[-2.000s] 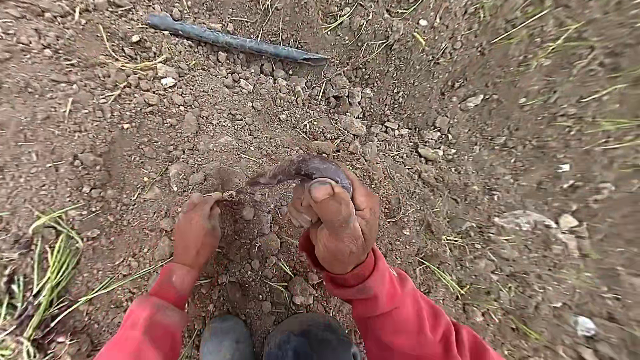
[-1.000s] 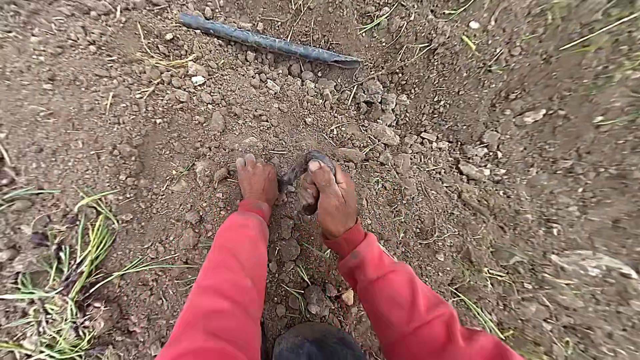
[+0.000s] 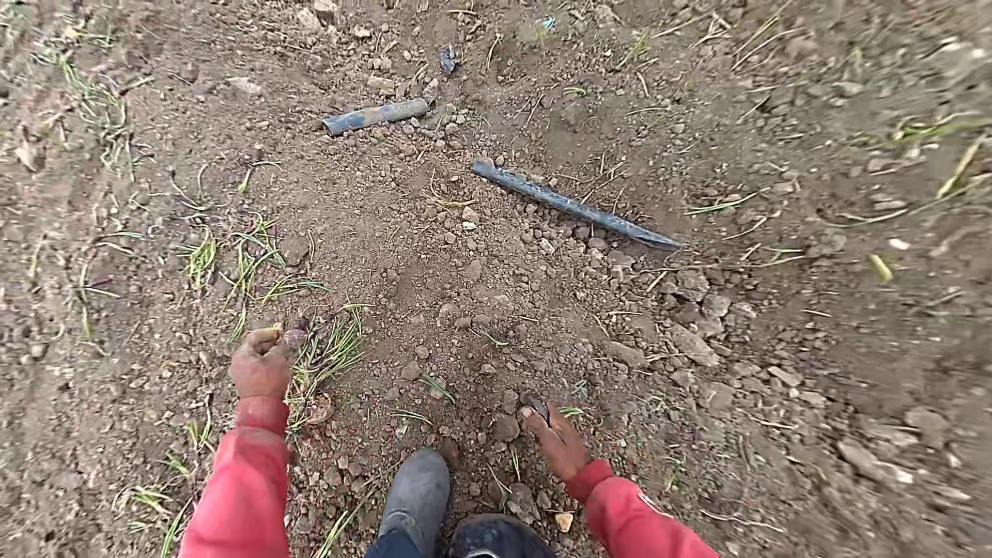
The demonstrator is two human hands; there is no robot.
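Note:
My left hand (image 3: 262, 364) reaches to a bunch of green seedlings with purplish bases (image 3: 333, 349) lying on the soil. Its thumb and fingers are close together at a purplish, round end, but whether they grip it is unclear. My right hand (image 3: 556, 442) is low over the soil, curled around a dark, curved tool (image 3: 535, 404), of which only a small part shows. Both sleeves are red.
A long dark pipe piece (image 3: 577, 205) and a shorter bluish pipe piece (image 3: 376, 116) lie on the soil ahead. More seedlings (image 3: 252, 252) are scattered at the left. Stones (image 3: 694, 345) lie at the right. A grey boot (image 3: 418, 496) stands between my arms.
My left hand has moved away from beside my right hand, leftward to the seedlings. The dark curved tool remains in my right hand. The view has shifted, showing more ground ahead and at left.

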